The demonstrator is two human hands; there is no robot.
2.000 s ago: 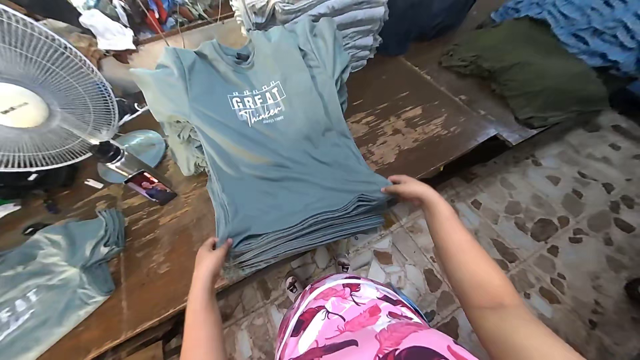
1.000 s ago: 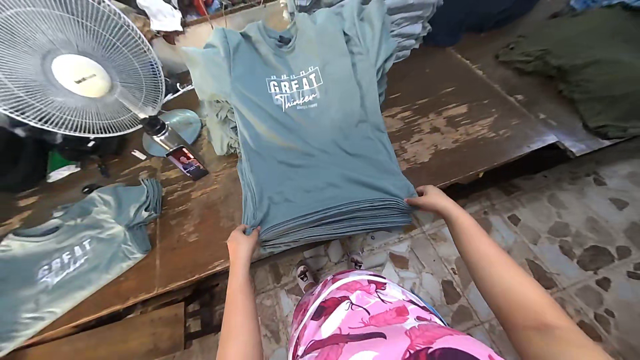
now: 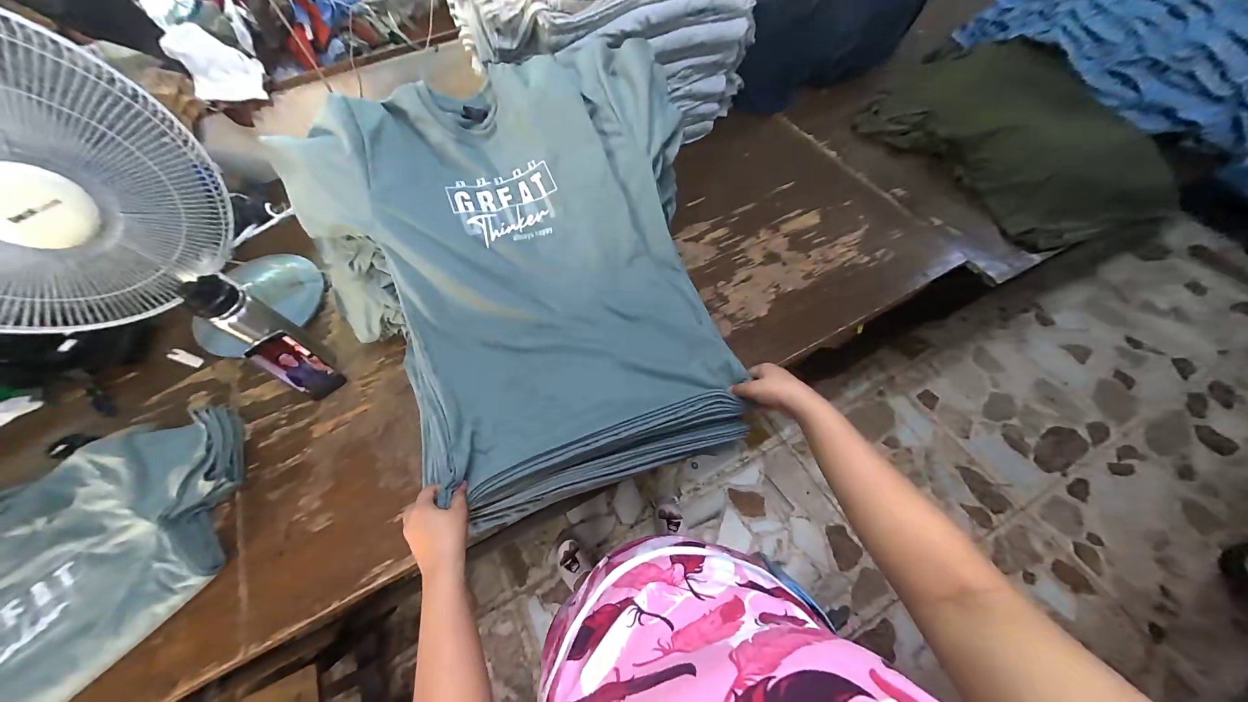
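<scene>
A stack of grey-green T-shirts [image 3: 556, 302] lies on a worn wooden table, hems hanging over the near edge, with white print on the top shirt's chest. My left hand [image 3: 436, 526] pinches the hem corner of the top shirt at the stack's left side. At the right hem corner, my right hand [image 3: 775, 388] grips the same shirt between thumb and fingers. The top shirt lies spread over the stack, its fabric slightly creased. How many layers each hand holds cannot be told.
A fan [image 3: 88, 185] stands at left, beside a phone [image 3: 295, 364] and a round bluish base [image 3: 261, 302]. More printed shirts [image 3: 117, 546] lie at lower left on the wooden table [image 3: 322, 468]. Grey folded garments [image 3: 624, 39], dark green cloth [image 3: 1024, 146] and blue fabric [image 3: 1131, 58] occupy the far side.
Both hands keep hold of the hem corners in all frames. The shirt stack has not plainly moved on the table; the view has shifted.
</scene>
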